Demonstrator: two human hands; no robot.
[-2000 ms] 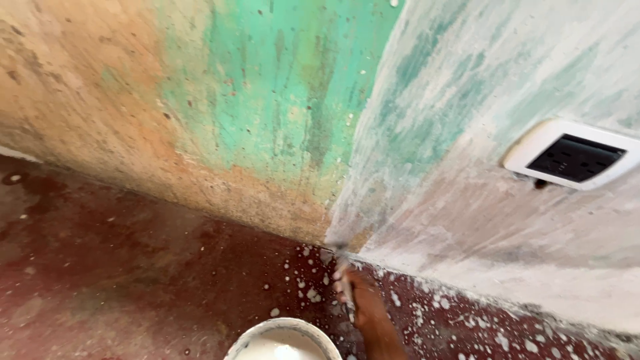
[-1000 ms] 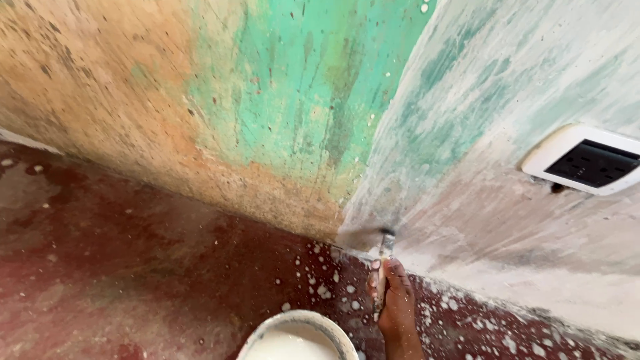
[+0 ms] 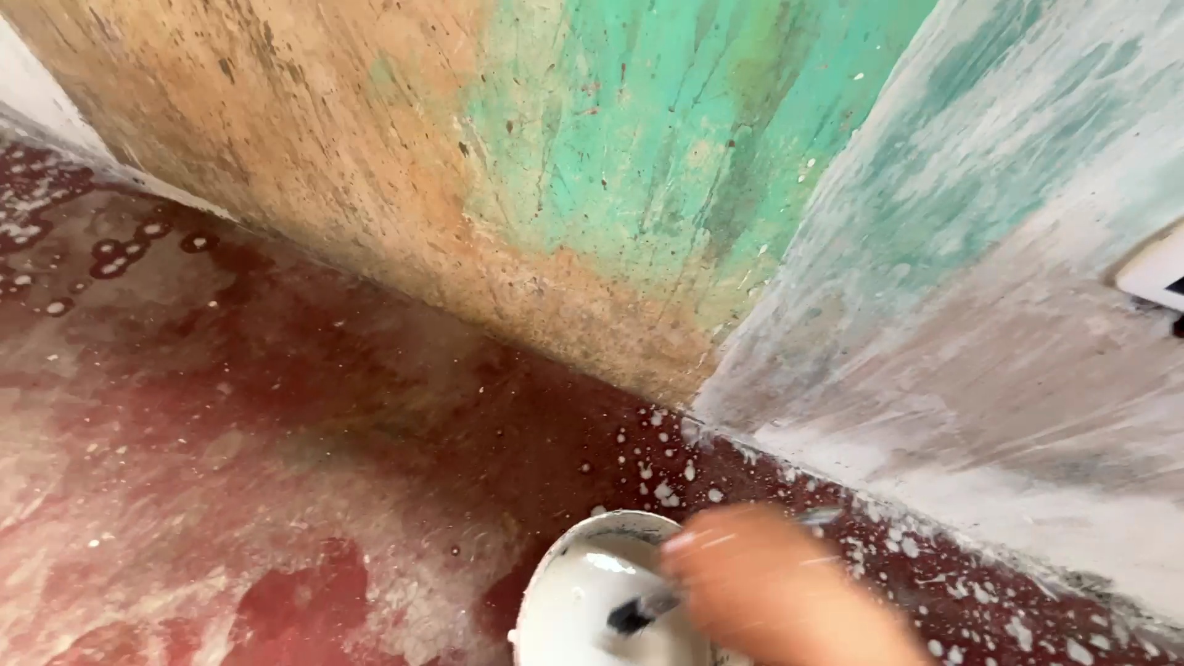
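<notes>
My right hand (image 3: 777, 583), blurred by motion, grips a paintbrush (image 3: 652, 606) at the lower right of the head view. The brush's dark bristles point down over the white paint (image 3: 578, 601) in a round bucket (image 3: 546, 566); whether they touch the paint I cannot tell. The end of the handle sticks out past the far side of the hand. Behind the bucket, an orange and green wall (image 3: 592, 185) meets a wall streaked with white paint (image 3: 925, 370). My left hand is out of view.
The dark red floor (image 3: 370, 370) bears white paint drops (image 3: 661, 462) near the corner and along the streaked wall. A white-framed wall socket (image 3: 1156, 268) is cut off at the right edge. A white surface (image 3: 42, 92) shows at the upper left.
My right hand has brought the brush from the streaked wall's base near the corner to above the bucket. The view has shifted, so the socket is now partly cut off.
</notes>
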